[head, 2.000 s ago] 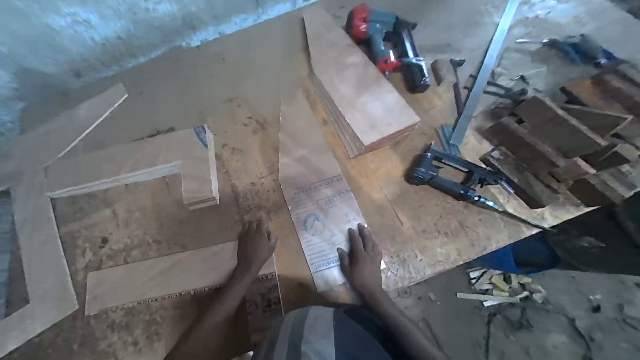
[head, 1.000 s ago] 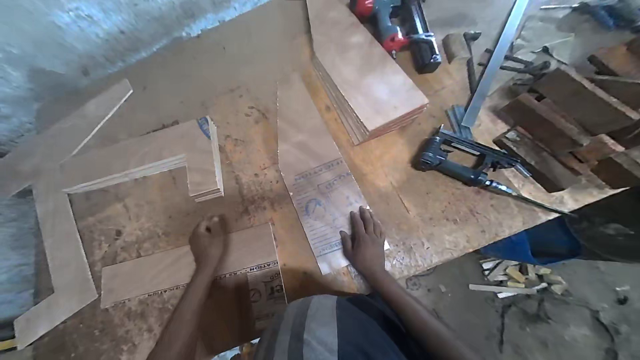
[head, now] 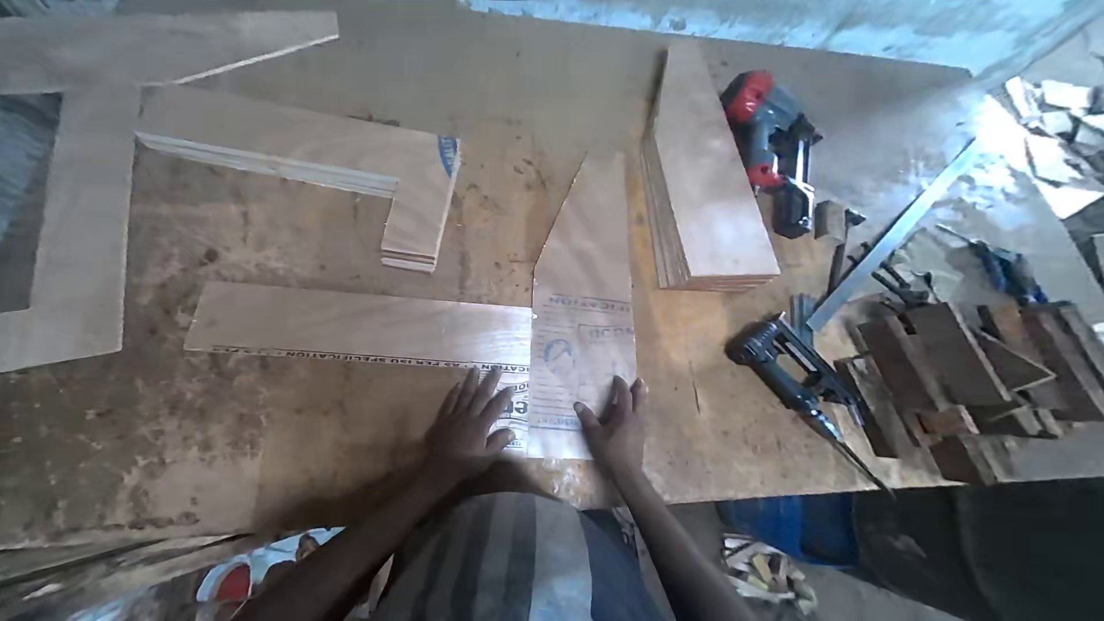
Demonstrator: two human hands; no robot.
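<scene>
My left hand [head: 470, 424] lies spread, palm down, on the right end of an L-shaped plywood piece [head: 362, 326] that bears printed writing. That end meets the long edge of a plywood strip [head: 584, 259] with a slanted far end, also printed. On the near right part of this strip rests my right hand [head: 614, 423], its fingers spread near the right edge and its thumb toward the middle. Neither hand is closed around anything. The two pieces lie flat on the worktable, edge to edge.
Stacked plywood strips [head: 711, 190] stand at the right, beside a red and grey nail gun [head: 770, 151]. Further right are a black air stapler [head: 798, 371], a metal straightedge [head: 893, 237] and wood offcuts [head: 957, 371]. Stacked L-shaped plywood [head: 293, 147] and a larger frame [head: 82, 216] lie left.
The view has turned. My left hand, a loose fist one second ago, now lies spread on the L-shaped piece. This piece and the strip now meet; a gap showed between them before.
</scene>
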